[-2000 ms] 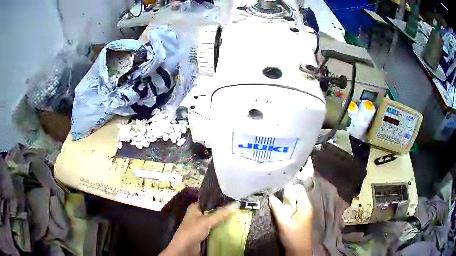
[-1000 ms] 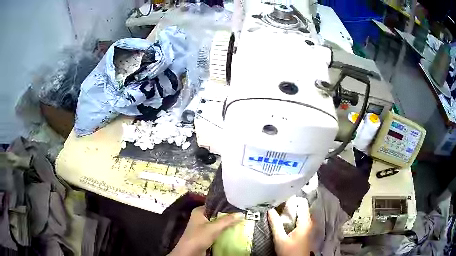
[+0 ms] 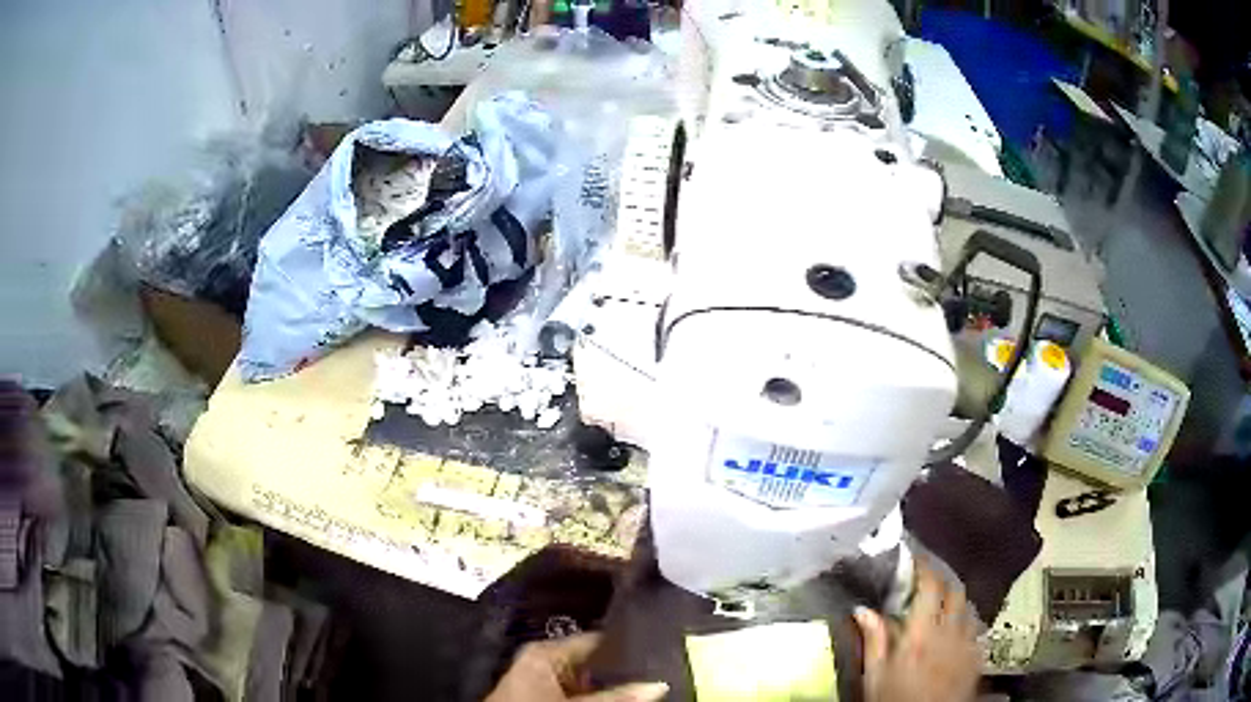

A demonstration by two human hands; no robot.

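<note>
A dark brown garment [image 3: 645, 624] with a flat yellow-green patch [image 3: 763, 664] lies under the head of the white JUKI sewing machine [image 3: 809, 398]. The small metal presser foot [image 3: 734, 603] shows just behind the patch. My left hand [image 3: 576, 675] is at the lower edge, partly cut off, its fingers on the cloth left of the patch. My right hand [image 3: 922, 642] lies on the cloth right of the patch, fingers bent against it. Whether either hand pinches the cloth is hard to tell.
A heap of small white pieces [image 3: 473, 376] and an open pale blue plastic bag [image 3: 391, 261] lie left of the machine. Garments [image 3: 124, 549] are heaped at far left. Thread cones [image 3: 1036, 395], a control panel [image 3: 1118, 412] and a small dark tool [image 3: 1087, 503] are at right.
The patch now lies square in front of the presser foot with dark cloth around it. My left hand has moved lower, my right hand further right. The whole view has shifted.
</note>
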